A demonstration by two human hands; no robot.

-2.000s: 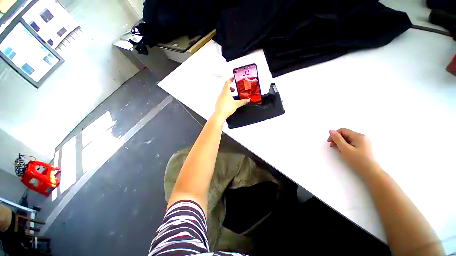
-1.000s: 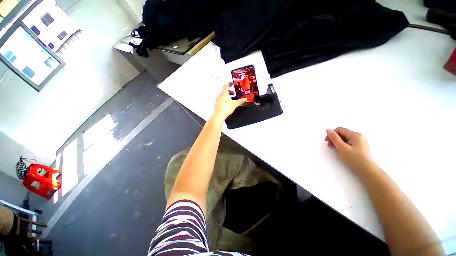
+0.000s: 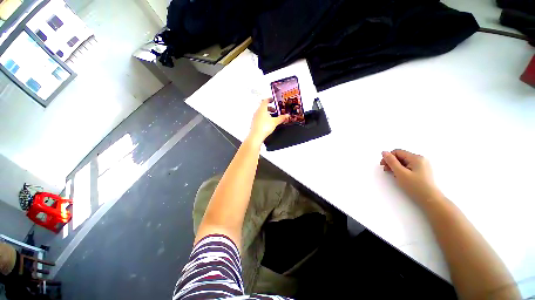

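A smartphone with a bright colourful screen stands tilted on a black holder at the table's left. My left hand is at the phone's left and lower edge, with the thumb along the bottom and the fingers at the side. Some fingers are hidden behind the phone. My right hand rests on the white table with its fingers curled in. No object shows in it, though the palm side is hidden.
Black garments lie along the far side of the table. A khaki cloth is below the table edge beside black material. A red object is at the right rim. A red crate or stool stands on the floor at left.
The picture on the phone screen has changed from mostly red to pinkish and dark with orange. Both hands have stayed almost still.
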